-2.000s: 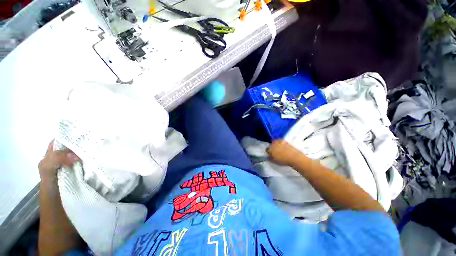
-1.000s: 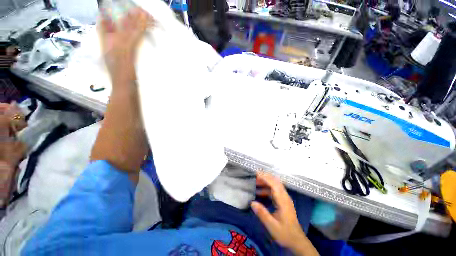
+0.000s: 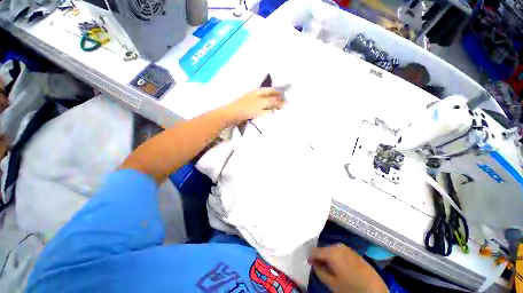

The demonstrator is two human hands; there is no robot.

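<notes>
A heap of white cloth (image 3: 275,189) lies over the front edge of the white machine table and hangs down to my lap. It is overexposed, so its far outline is lost against the table. My left hand (image 3: 258,106) lies on its upper part, beside a small dark piece (image 3: 267,81); whether the fingers grip cloth is unclear. My right hand (image 3: 347,269) is low at the lap, fingers bent, fingertips at the cloth's lower right edge; a grip cannot be made out. The needle area (image 3: 389,160) of the sewing machine (image 3: 453,123) is right of the cloth.
Black-handled shears (image 3: 440,232) and a bright green handle (image 3: 460,241) lie right of the needle. A white tape (image 3: 444,191) runs near them. Green-handled snips (image 3: 90,41) and another machine part (image 3: 152,26) are at upper left. More white cloth (image 3: 74,166) lies at left.
The white cloth, held up by my left hand a second ago, has come down onto the table edge and lap. My right hand is now at its lower edge. The view has turned left.
</notes>
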